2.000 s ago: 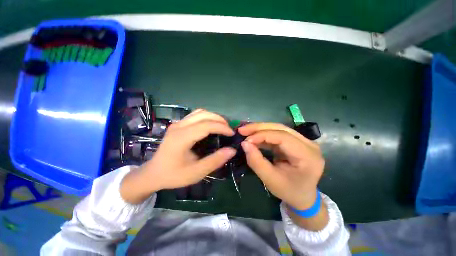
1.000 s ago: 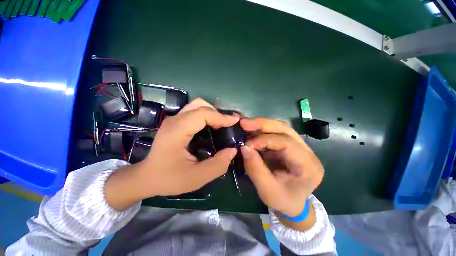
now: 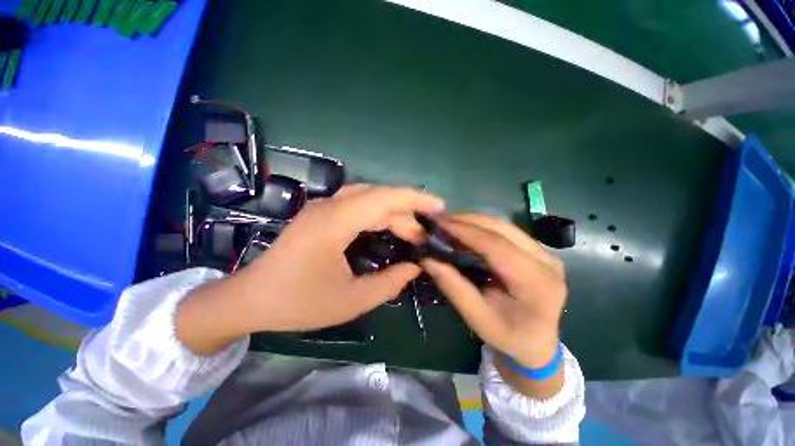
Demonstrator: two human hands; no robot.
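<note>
A black housing is between the fingertips of both hands, blurred and partly covered by the fingers. My left hand grips its left side with thumb and fingers. My right hand, with a blue wrist strap, grips its right side. More black housings with silver rods and red wires lie in a loose pile left of and partly under my left hand. A thin metal rod shows below the hands. A separate unit, a black part with a green circuit board, lies right of the hands.
The left blue tray holds rows of green boards at its far end. The right blue tray stands at the bench's right side. Several small black bits lie before it. A pale rail runs behind. A person's pale sleeve shows at lower right.
The view has shifted and turned since the first frame. The housing between my fingertips, upright and rounded a second ago, now appears tilted and blurred. Both hands stay together on it.
</note>
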